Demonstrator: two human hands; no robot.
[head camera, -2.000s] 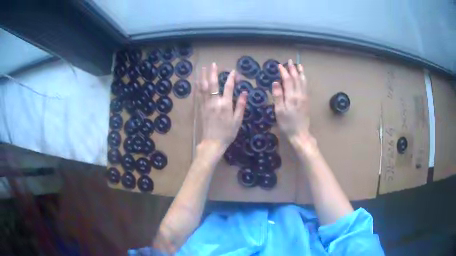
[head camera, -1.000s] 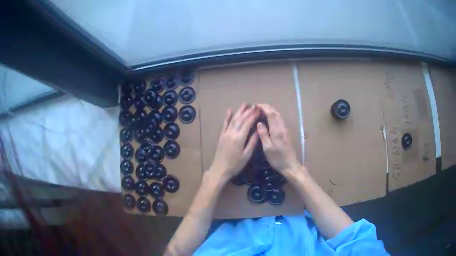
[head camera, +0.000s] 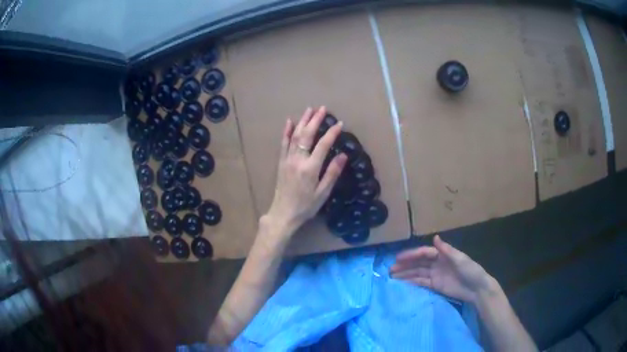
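Observation:
A heap of black glossy discs (head camera: 357, 180) lies bunched on the brown cardboard (head camera: 302, 62) at the middle of the bench. My left hand (head camera: 302, 168) lies against the heap's left side, fingers spread, thumb and fingertips over some discs; it wears a ring. Whether it grips any disc is hidden. My right hand (head camera: 440, 271) is off the cardboard, in front of my blue smock, below the bench edge. Its palm looks empty, thumb apart from the fingers.
Many more black discs (head camera: 182, 177) lie single and overlapping on the left cardboard panel. A taller dark round piece (head camera: 452, 77) stands on the right panel. A smaller dark piece (head camera: 562, 123) lies farther right. A dark window frame (head camera: 62, 82) borders the left rear.
The middle discs were spread, then bunched between both hands. My right hand has left the heap and moved down toward my body. My left hand stays at the heap. The view has shifted.

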